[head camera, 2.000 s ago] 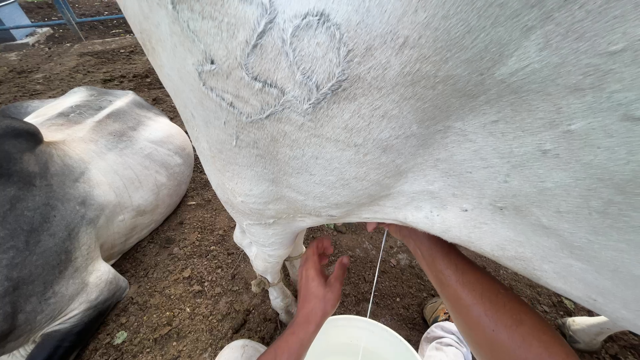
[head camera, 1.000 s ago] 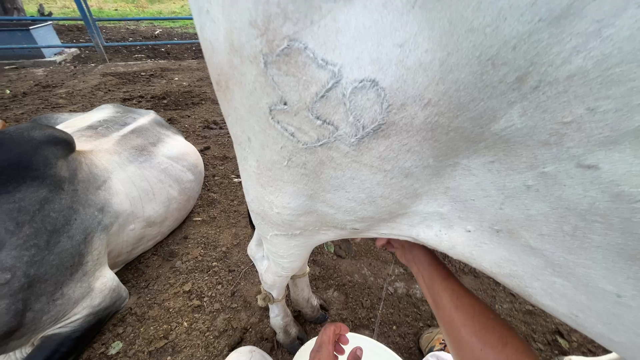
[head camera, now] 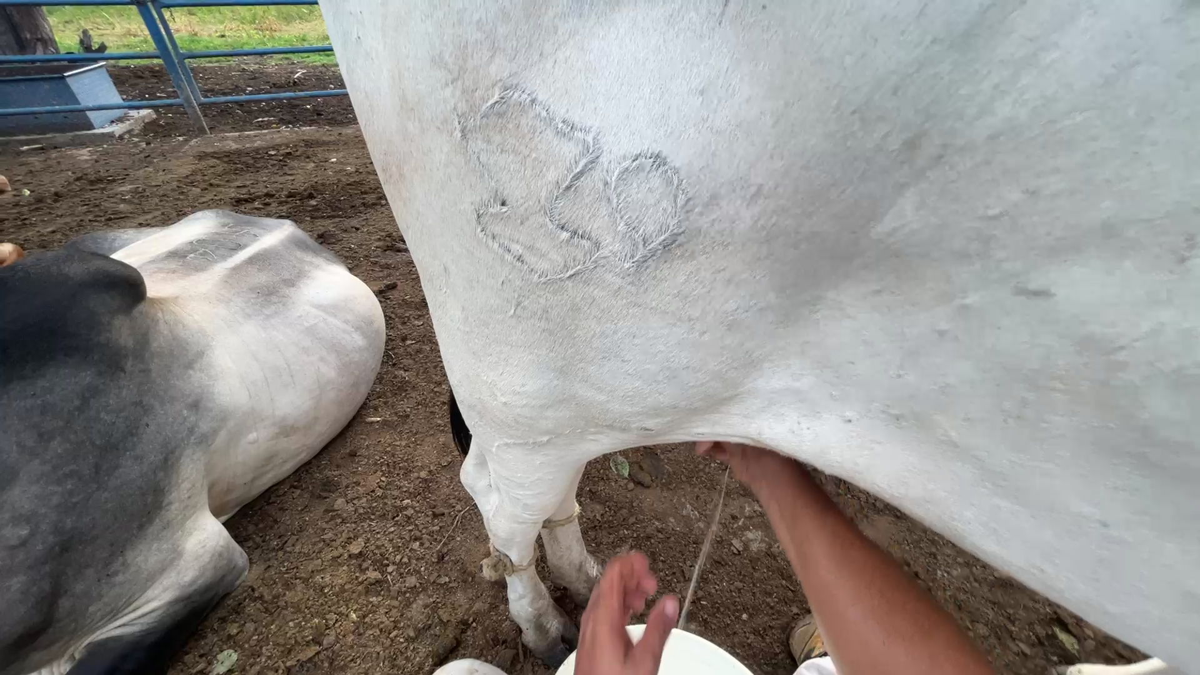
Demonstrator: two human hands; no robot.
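A white cow with a brand mark on its hindquarter fills the middle and right. My right hand reaches under its belly, the fingers partly hidden by the body; what they hold cannot be seen. From there a thin stream of milk runs down to a white bucket at the bottom edge. Over the bucket's left side is my left hand, its fingers apart and nothing in it. Rope is tied around the cow's hind legs, left of that hand.
A grey and white humped cow lies on the dirt at the left. Behind it stand a blue metal rail fence and a metal trough. Part of a shoe shows beside my right forearm.
The view has tilted up since two seconds ago. My left hand, near the hind legs then, is now over the bucket. My right hand stays under the cow, with a milk stream below it throughout.
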